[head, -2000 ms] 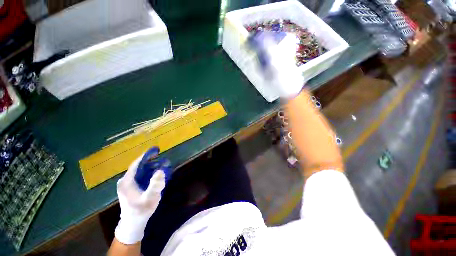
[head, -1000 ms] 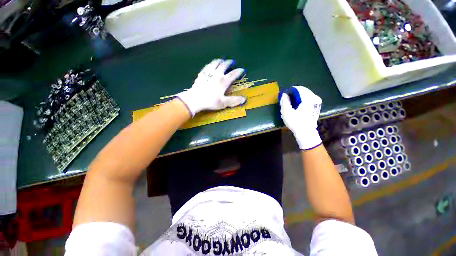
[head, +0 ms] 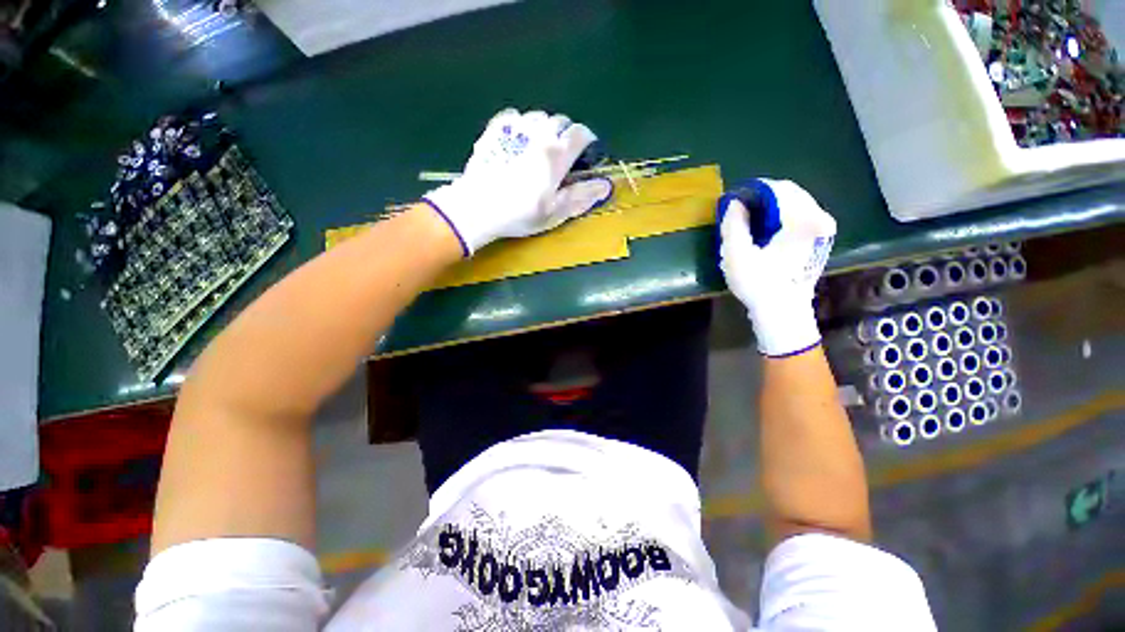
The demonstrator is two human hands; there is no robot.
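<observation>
My left hand [head: 524,179], in a white glove with dark fingertips, lies over thin pale breakaway rails [head: 642,167] on the yellow strip [head: 531,257]. Its thumb and fingers are on either side of some rails; whether it grips them is hidden. My right hand [head: 777,247], in a white glove with blue fingertips, is at the right end of the strip by the bench edge. Its fingers are curled in, with nothing seen in them.
A stack of green PCB panels [head: 197,253] with dark wires and silver dots lies at left. The finished-board bin [head: 907,148] stands at right, holding mixed pieces. Another white foam box [head: 358,19] is at the far side. Silver ring-ended tubes [head: 944,370] are below the bench.
My right hand has come back from the bin to the strip's right end. My left hand has moved from the near edge onto the rails. In the last second both hands barely moved.
</observation>
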